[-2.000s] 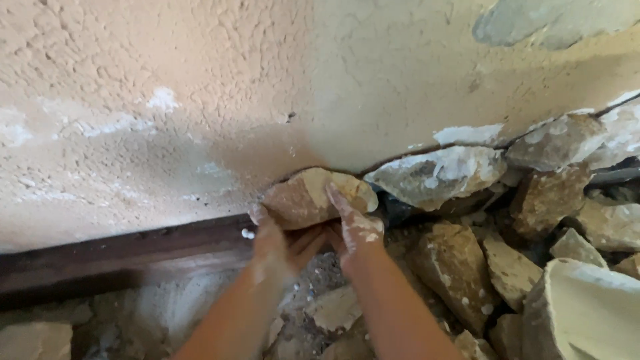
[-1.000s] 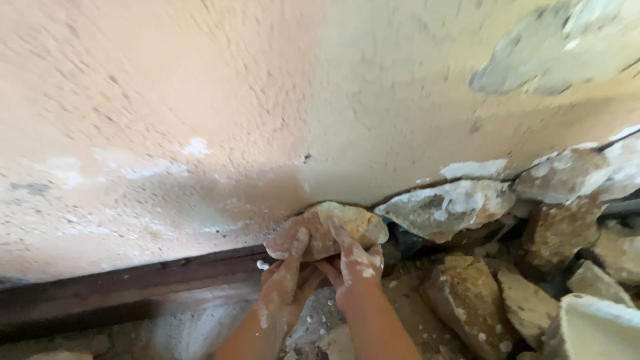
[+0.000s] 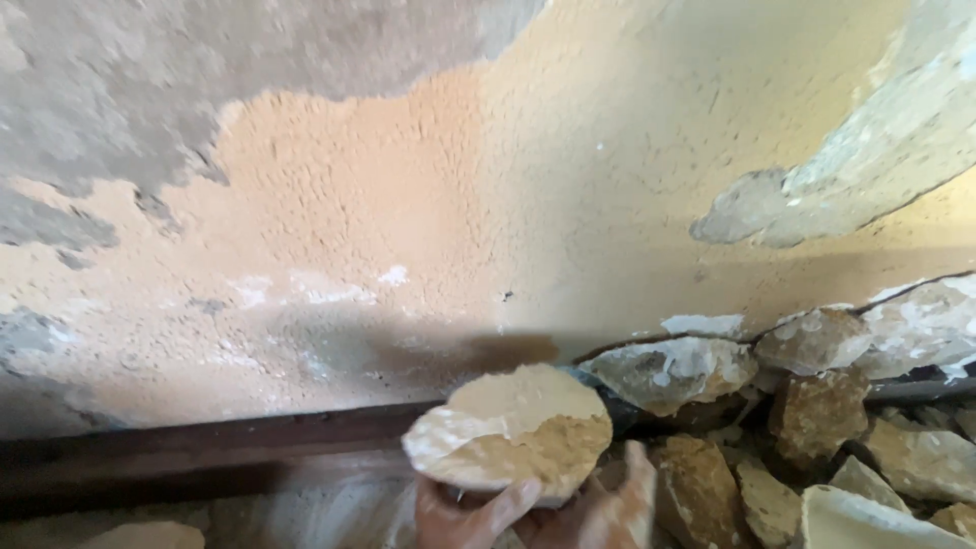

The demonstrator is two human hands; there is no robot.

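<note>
A flat, pale tan stone (image 3: pixel 518 431) with a rough yellowish patch is held at the bottom centre, in front of the dark ledge at the wall's foot. My left hand (image 3: pixel 465 515) grips its lower left edge, the thumb lying on its face. My right hand (image 3: pixel 618 503) is under its lower right edge, with one finger raised away from it; the contact there is partly hidden. Both hands bear whitish smears. Right of the stone, a white-smeared stone (image 3: pixel 675 371) lies against the plastered wall (image 3: pixel 579 252).
Loose brown stones (image 3: pixel 698 488) are piled at the lower right, beside the rim of a pale container (image 3: pixel 877 518). A dark ledge (image 3: pixel 305 442) runs along the wall at the left. Another row stone (image 3: pixel 816 339) sits farther right.
The stone, earlier held against the wall's foot, is now tilted away from the wall, showing a broad pale face. The view has shifted upward.
</note>
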